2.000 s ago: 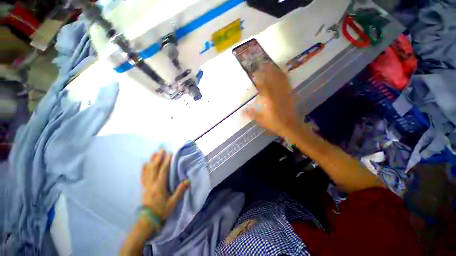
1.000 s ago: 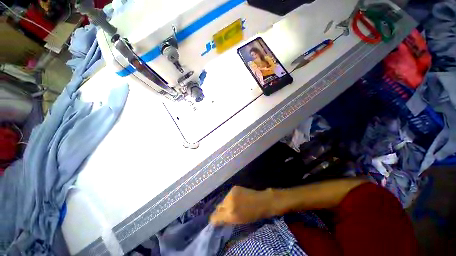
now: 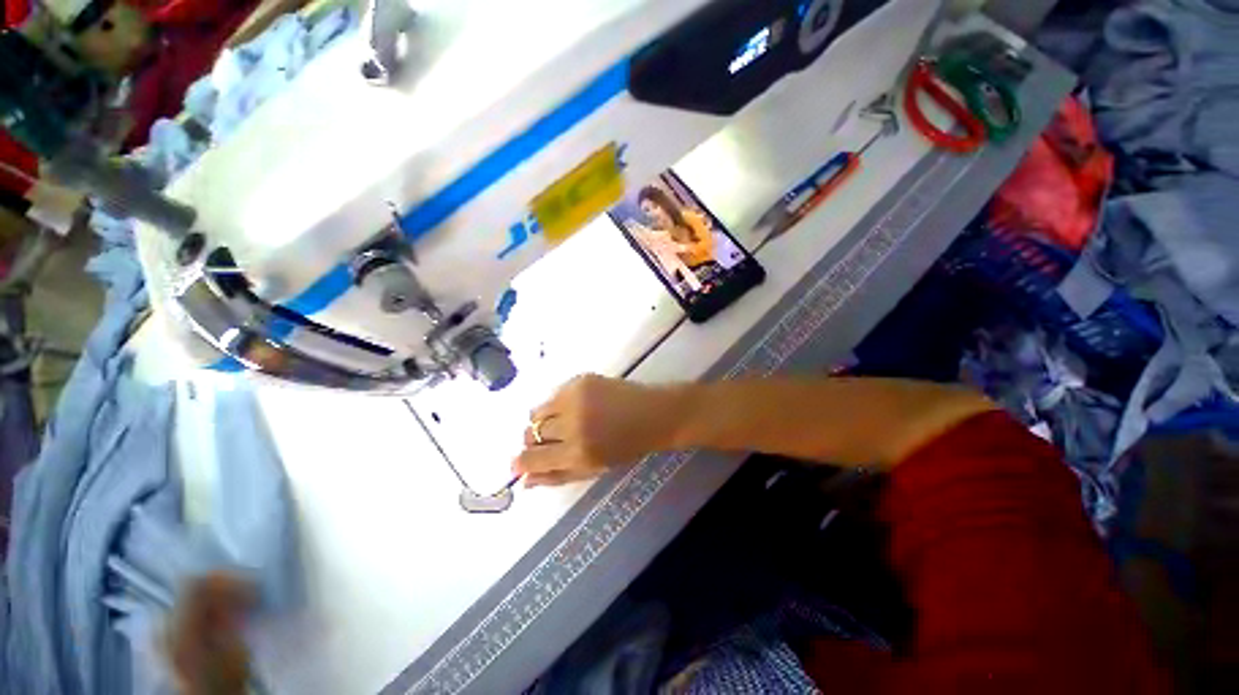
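Note:
My right hand (image 3: 578, 432), with a ring on one finger, lies over the white bed cover (image 3: 462, 441) below the needle area. Its fingers are bent and I cannot tell whether they hold anything. My left hand (image 3: 211, 635) is blurred at the lower left, at the edge of the light blue cloth (image 3: 102, 502); its grip is not clear. The presser foot and needle area (image 3: 476, 356) has no cloth under it that I can make out. The white sewing machine head (image 3: 544, 122) stands above.
A smartphone (image 3: 686, 247) with a lit screen lies right of the needle. Beyond it are orange-and-blue snips (image 3: 815, 194), red loop handles (image 3: 942, 109) and green loop handles (image 3: 989, 98). A ruler (image 3: 544, 570) runs along the front edge. A red bundle (image 3: 1060, 177) sits at the right.
My right hand has moved from the lap up onto the machine bed. My left hand has come into view by the blue cloth. The camera view has shifted, so the machine head looks larger.

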